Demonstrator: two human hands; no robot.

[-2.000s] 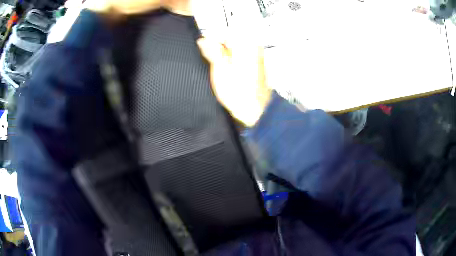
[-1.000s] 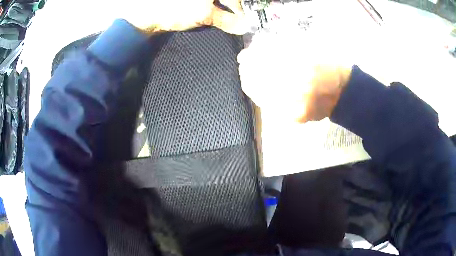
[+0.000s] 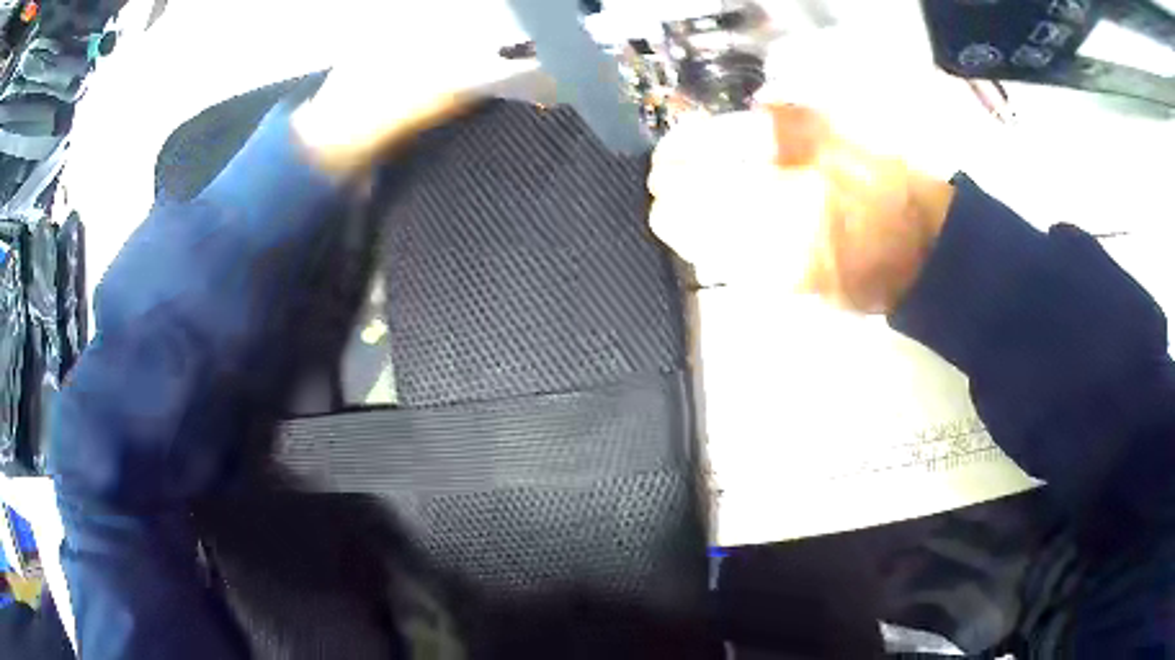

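The black back panel (image 3: 528, 284) lies over the table's front edge and down towards my lap, its ribbed mesh face up. A flat dark webbing strap (image 3: 477, 442) crosses it. My left hand (image 3: 406, 97), blurred and washed out by glare, lies along the panel's top left edge; its fingers cannot be made out. My right hand (image 3: 805, 206) is at the panel's upper right edge, its fingers curled in against the edge, partly washed out. Small metal machine parts (image 3: 702, 65) show just beyond the fingertips. A strip of camouflage fabric (image 3: 429, 619) shows at the bottom.
The white table (image 3: 825, 413) carries a faint printed ruler (image 3: 960, 445) near its front edge. A dark panel with markings (image 3: 1012, 39) stands at the top right. Stacked black pieces (image 3: 45, 322) are at the far left. A blurred grey-blue band (image 3: 586, 71) crosses at top centre.
Since the first frame, the panel has come onto the table's front edge and turned more upright in view. Over the last second, my left hand has slid left along its top edge.
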